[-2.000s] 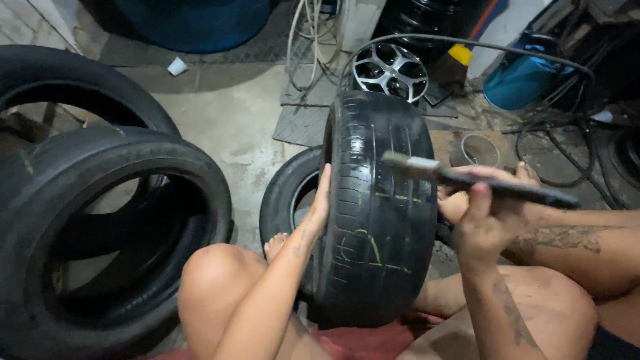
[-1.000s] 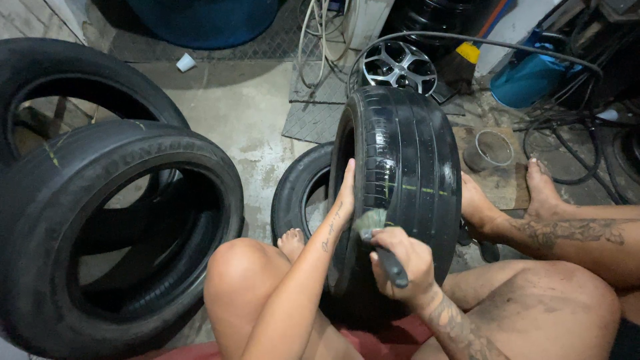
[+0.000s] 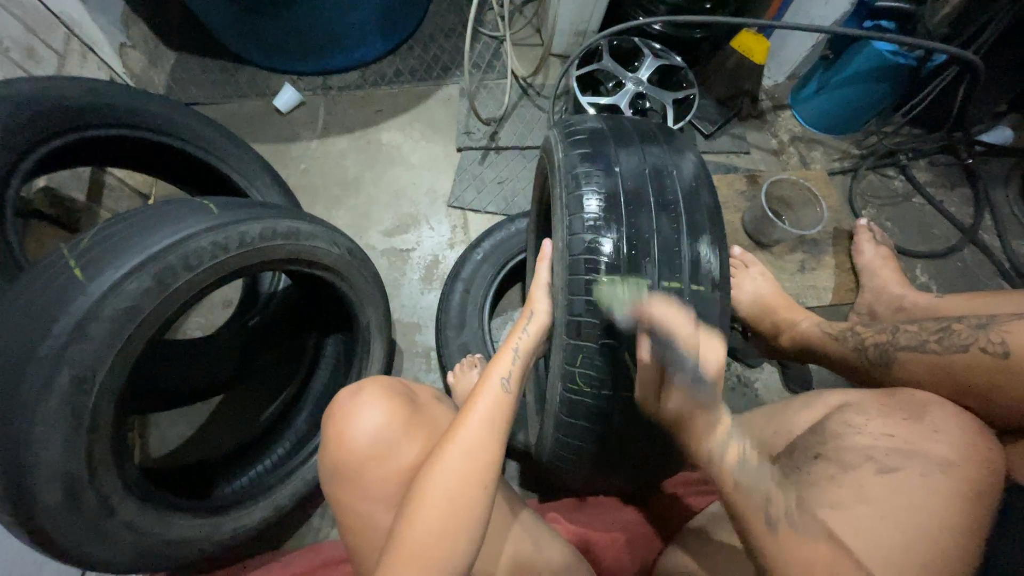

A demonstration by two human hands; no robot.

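A black rubber tire (image 3: 632, 208) stands upright between my legs, its tread facing me and partly wet and shiny. My left hand (image 3: 542, 292) lies flat against the tire's left sidewall, fingers pointing up. In my right hand (image 3: 680, 356), blurred by motion, is the dark handle of a paintbrush (image 3: 624, 296). Its pale greenish bristles are at the tread, left of a short yellow-green line. Whether the bristles touch the rubber is unclear. To the right, a clear plastic tub (image 3: 784, 212) with dark contents sits on a board.
Two large tires (image 3: 56, 384) overlap at the left, and another tire (image 3: 460, 296) lies behind the upright one. Beyond are an alloy wheel (image 3: 636, 80), a white cup (image 3: 288, 98), a blue tub (image 3: 312, 36), a teal bucket (image 3: 848, 88) and black hoses (image 3: 972, 200).
Two seconds ago the brush was held sideways near the tread's upper right; one second ago its bristles were at the tread's left edge. My left hand has stayed on the sidewall.
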